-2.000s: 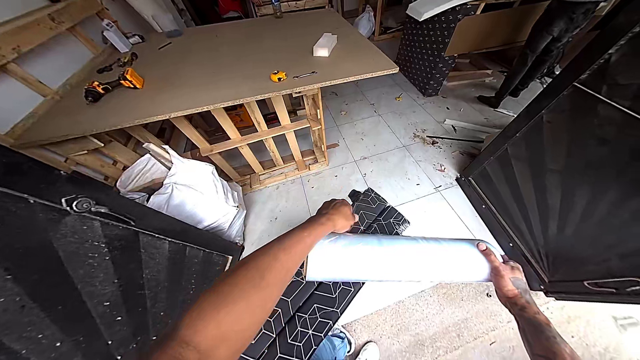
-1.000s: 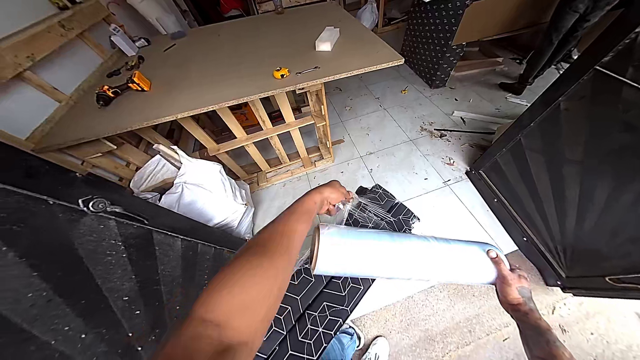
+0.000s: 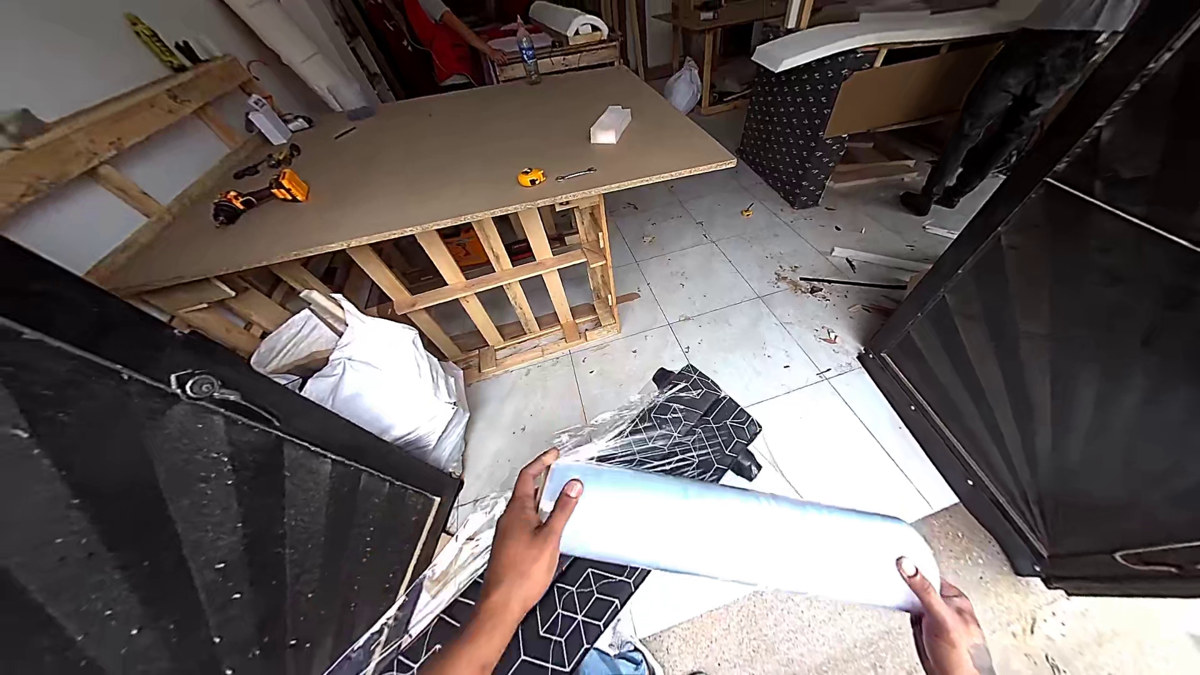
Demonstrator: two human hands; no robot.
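Observation:
A thick roll of clear plastic stretch film [image 3: 731, 534] lies across the lower middle of the head view, held level between both hands. My left hand [image 3: 539, 520] grips its left end, thumb on top. Its right end rests in my right hand [image 3: 942, 609], the thumb over the edge. Beneath and beyond the roll is a black upholstered piece with white geometric lines [image 3: 698, 422], partly covered by wrinkled film; the roll hides its middle part. Loose film also runs down beside my left forearm.
Black metal gate leaves stand at left [image 3: 187, 506] and right [image 3: 1069, 375]. Ahead is a board-topped workbench [image 3: 422, 159] with a cordless drill [image 3: 262, 197], tape measure [image 3: 532, 176] and wrench. A white sack [image 3: 384, 384] leans below. Two people are farther back; scraps litter the tiled floor.
My left hand has moved from the film above the patterned piece to the left end of the roll. More film now shows over the piece and beside my left forearm.

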